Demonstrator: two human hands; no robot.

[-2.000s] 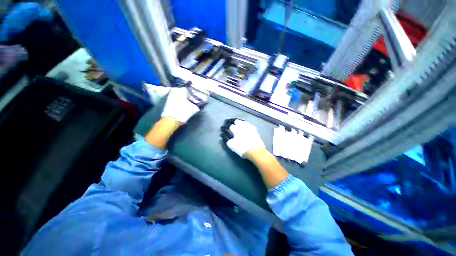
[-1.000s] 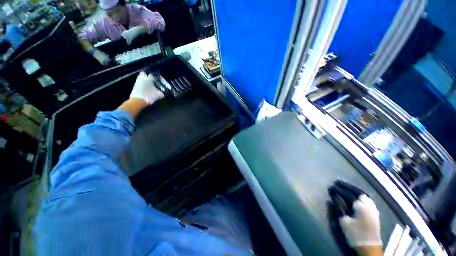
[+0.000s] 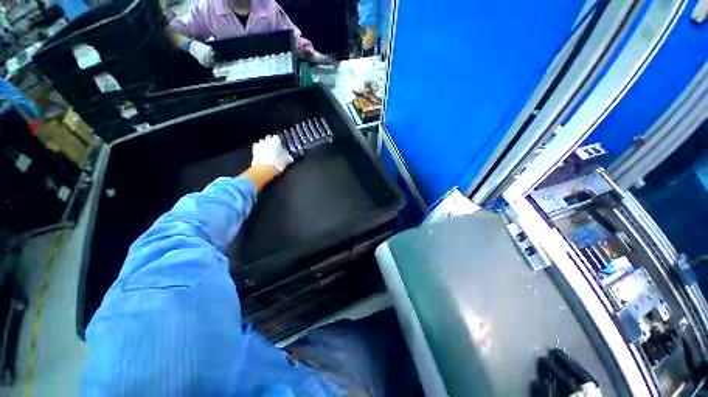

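Observation:
My left hand (image 3: pixel 272 153), in a white glove, is inside the large black tray (image 3: pixel 359 203), fingers curled down at the left end of a row of narrow dark-and-silver pieces (image 3: pixel 309 135). Whether it grips a piece is hidden. My right hand (image 3: pixel 588 388) is mostly cut off by the bottom edge; a bit of white glove shows. It holds chunky black parts (image 3: pixel 560 372) low over the green-grey mat (image 3: pixel 473 287); their exact shape is unclear.
The machine's rails and fixtures (image 3: pixel 621 271) stand right of the mat, behind a silver frame edge. A blue panel (image 3: pixel 466 85) rises between tray and machine. Across the tray, a person in pink (image 3: pixel 252 22) handles a black tray of white pieces (image 3: pixel 256 67). More black trays (image 3: pixel 101 70) are stacked left.
The view has swung left. My left hand has gone from the mat to the tray and now sits at the row's left end. The silver-white pieces on the mat have left the view.

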